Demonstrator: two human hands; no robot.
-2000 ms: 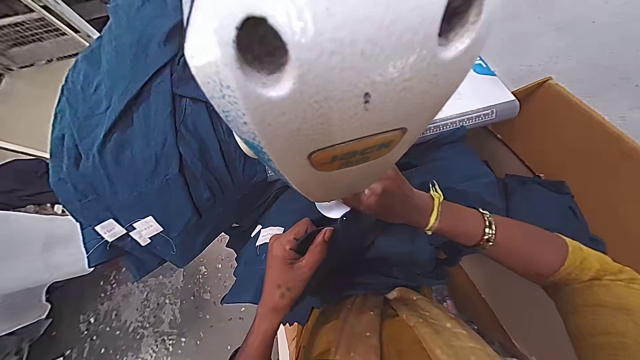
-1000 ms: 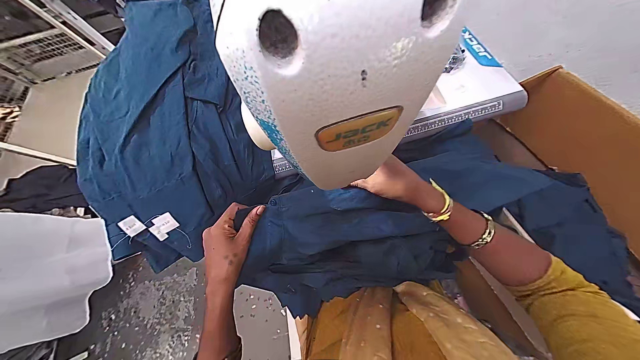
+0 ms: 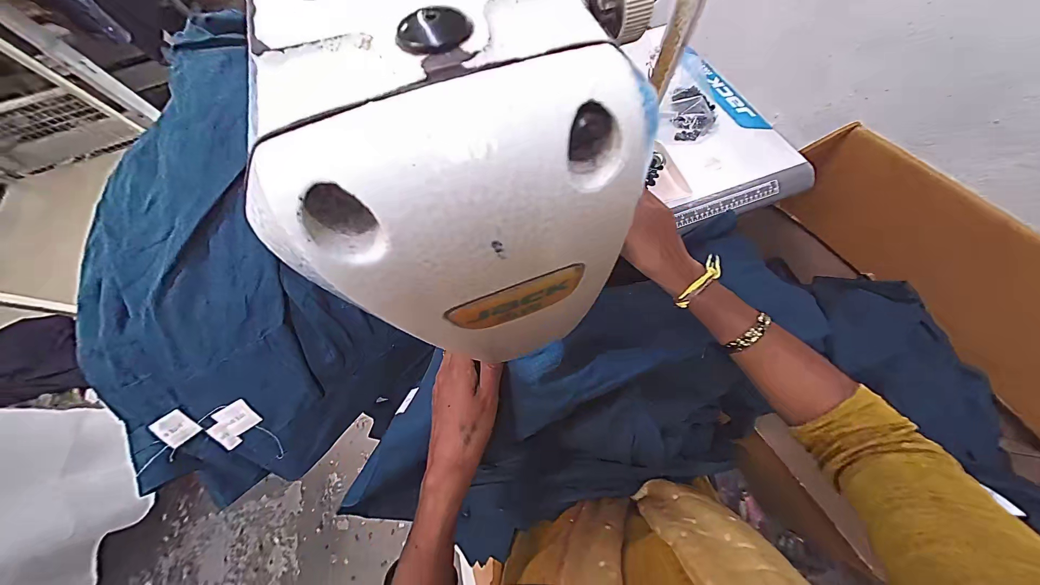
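The white head of a Jack sewing machine (image 3: 479, 179) fills the upper middle and hides part of both hands. My left hand (image 3: 465, 398) lies on dark blue fabric (image 3: 601, 406) just below the machine head, its fingertips out of sight behind it. At the right side of the head, my right hand (image 3: 654, 236) reaches in next to the machine bed, with its fingers hidden. The blue fabric spreads under both wrists and across my lap. Whether either hand grips it cannot be seen.
More blue garments (image 3: 187, 301) with white tags (image 3: 234, 422) hang at the left. A cardboard box (image 3: 918, 236) stands at the right, beside the white machine bed (image 3: 764, 162), which holds small black parts in a bag (image 3: 692, 114). White cloth (image 3: 65, 487) is at the lower left.
My left hand has moved from the fabric's left edge to beneath the machine head. My right hand is now farther behind the head's right side. The view has shifted, and the head looks larger.
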